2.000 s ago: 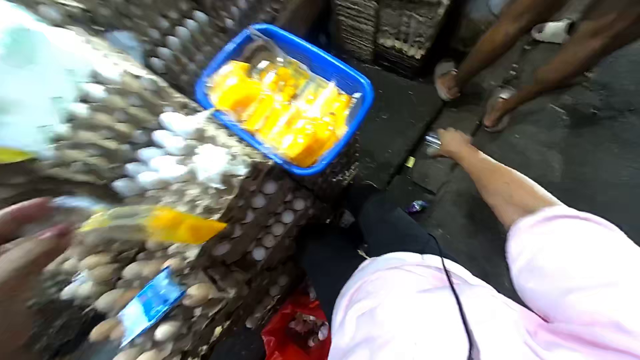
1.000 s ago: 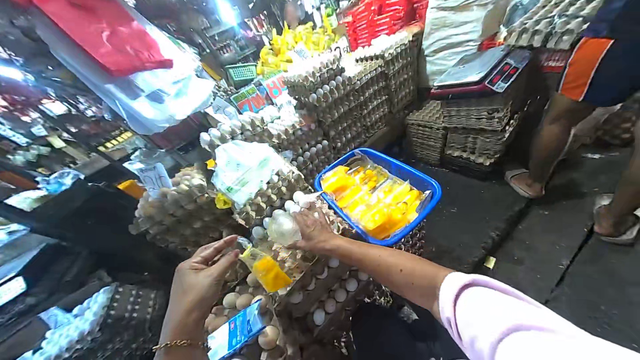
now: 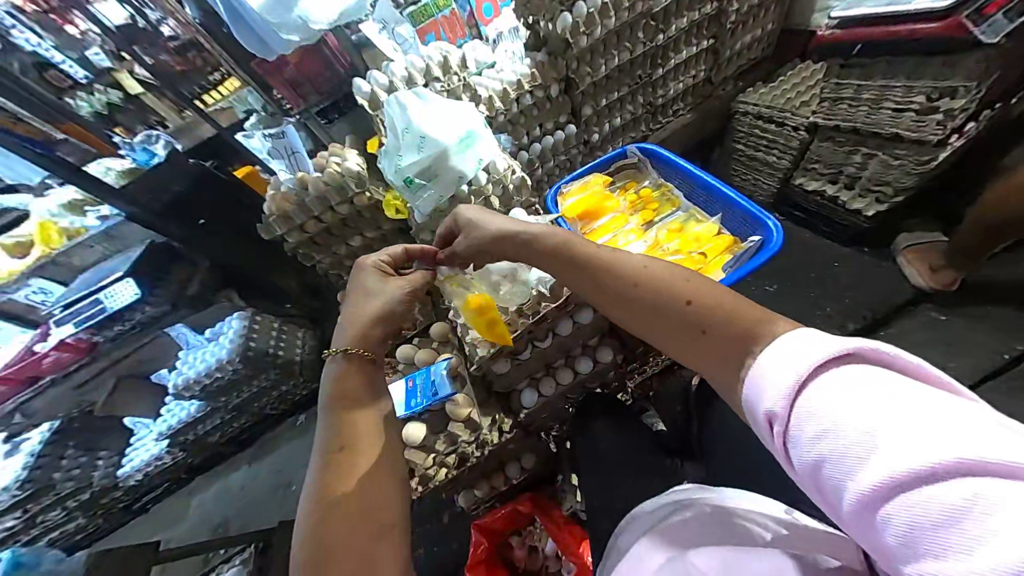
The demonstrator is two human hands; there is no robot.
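Note:
My left hand (image 3: 384, 292) and my right hand (image 3: 484, 236) meet at the gathered top of a small clear plastic bag (image 3: 480, 308) holding yellow egg yolk. Both pinch it, and the filled end hangs below my fingers. Behind the bag lies another clear, pale plastic bag (image 3: 512, 282) on the egg trays. Below my hands is a cardboard egg tray (image 3: 480, 436) with brown eggs (image 3: 414, 433) and a blue and white packet (image 3: 424, 388). To the right, a blue plastic basket (image 3: 760, 228) holds several bags of yolks (image 3: 656, 220).
Stacked egg trays (image 3: 320, 212) stand ahead, some under a white plastic bag (image 3: 436, 148). A red plastic bag (image 3: 528, 532) with eggshells sits low in front. Empty tray stacks (image 3: 880, 120) stand at the upper right, near a person's sandalled foot (image 3: 924, 260). White eggs (image 3: 210, 352) are at left.
My right hand was low on the right, then at the pale bag on the trays; it has moved left to my left hand and now grips the yolk bag's top too.

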